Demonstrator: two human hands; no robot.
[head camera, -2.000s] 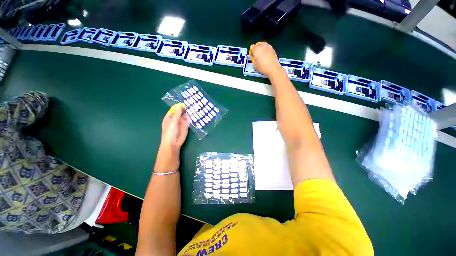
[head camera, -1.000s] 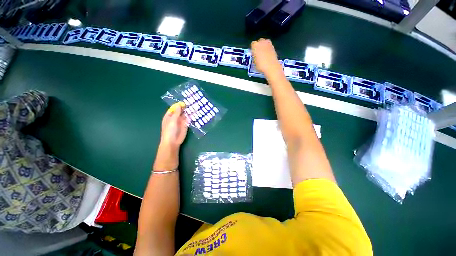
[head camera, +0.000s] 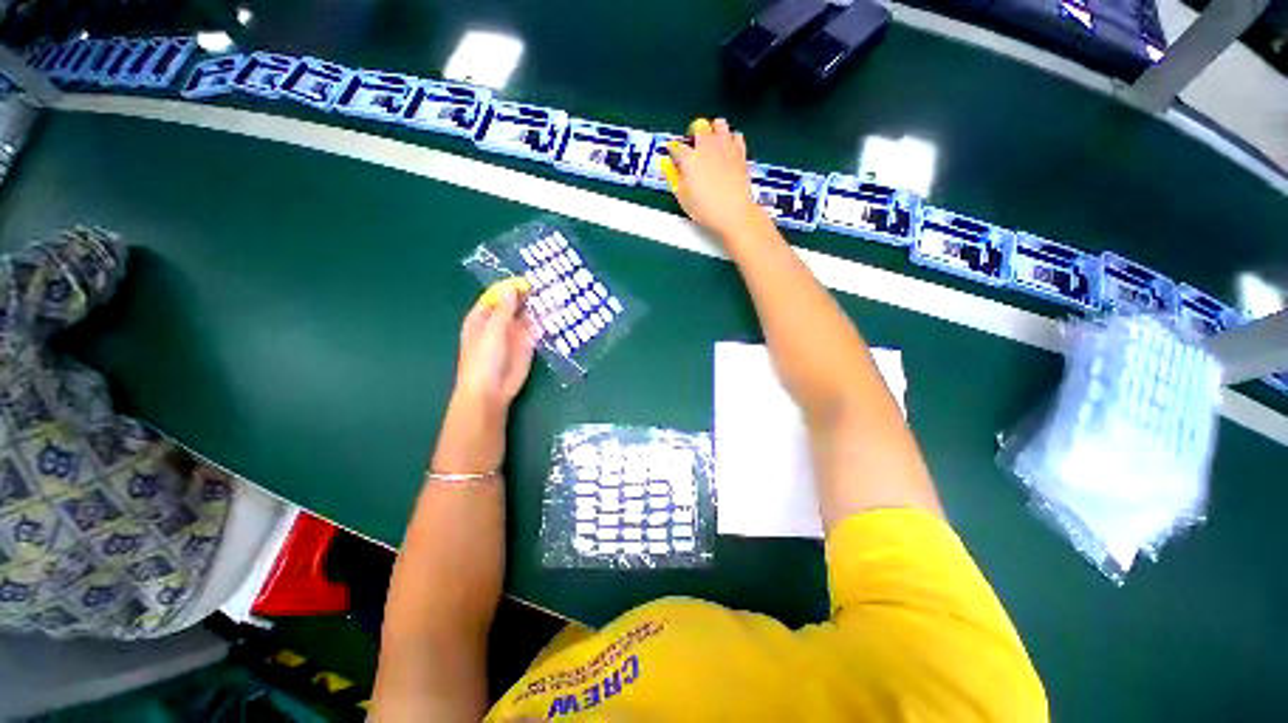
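Observation:
My left hand (head camera: 497, 339), with a yellow finger cot, holds a clear poly bag of small white parts (head camera: 568, 294) by its left edge, above the green bench. My right hand (head camera: 711, 172), with yellow finger cots, is over one plastic housing (head camera: 658, 160) in the long pale blue row and partly covers it. Its fingers are bent and apart; whether a small part is between them cannot be seen. A second bag of white parts (head camera: 636, 497) lies flat near my body.
A white paper sheet (head camera: 763, 438) lies partly under my right forearm. A stack of bagged white parts (head camera: 1123, 431) sits at right by a metal post. Black blocks (head camera: 805, 40) stand beyond the row. A white strip (head camera: 565, 212) runs before the housings. A person's patterned sleeve (head camera: 64, 297) is at left.
The housing row and the black blocks have shifted to the right. My right hand has moved slightly left and its fingers have spread. My left hand still holds the bag in nearly the same place.

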